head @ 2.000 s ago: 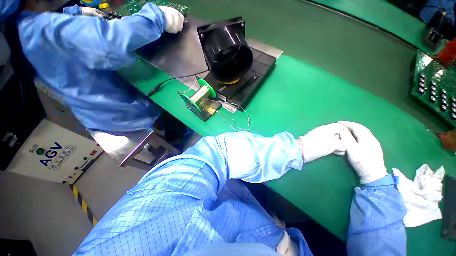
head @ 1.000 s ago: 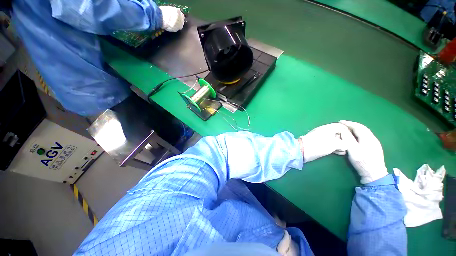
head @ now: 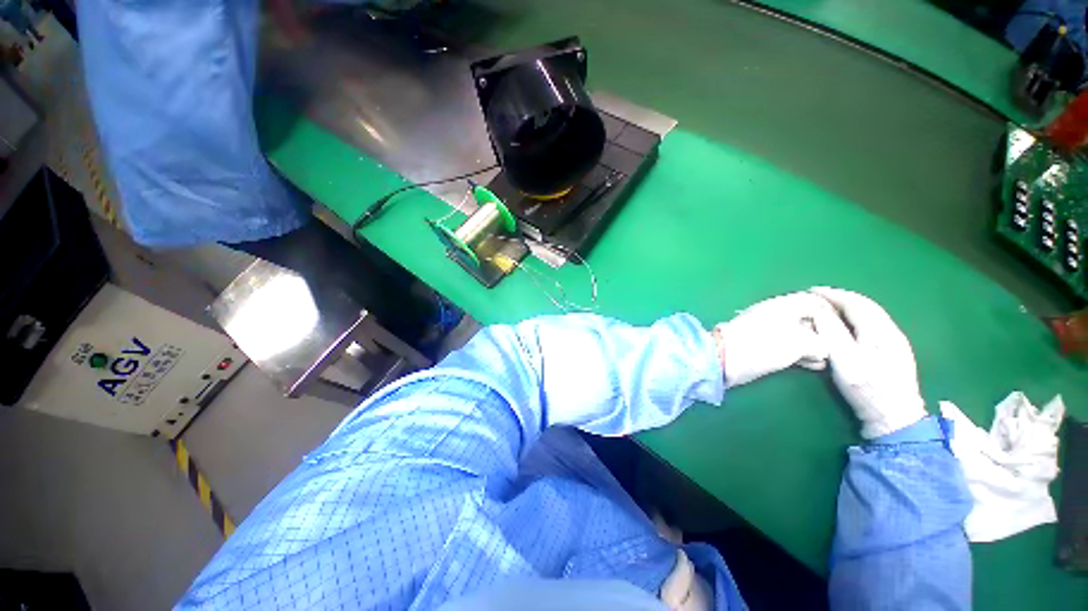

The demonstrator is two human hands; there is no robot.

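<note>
My left hand, in a white glove, rests on the green mat at centre right. My right hand, also gloved in white, touches it, and the fingers of both meet. No tool or wire shows in either hand; the overlapping fingers hide whether anything is between them. The solder spool with green flanges stands left of my hands, with thin wire trailing on the mat. A crumpled white cloth lies right of my right forearm.
A black round fan duct stands on a flat black base behind the spool. A green circuit board is at the right edge. A dark block lies beside the cloth. Another person in a blue smock stands upper left.
My hands have not visibly moved. The other person has shifted, and their gloved hand and the board at the upper left are out of sight. The board at the right edge has shifted slightly right.
</note>
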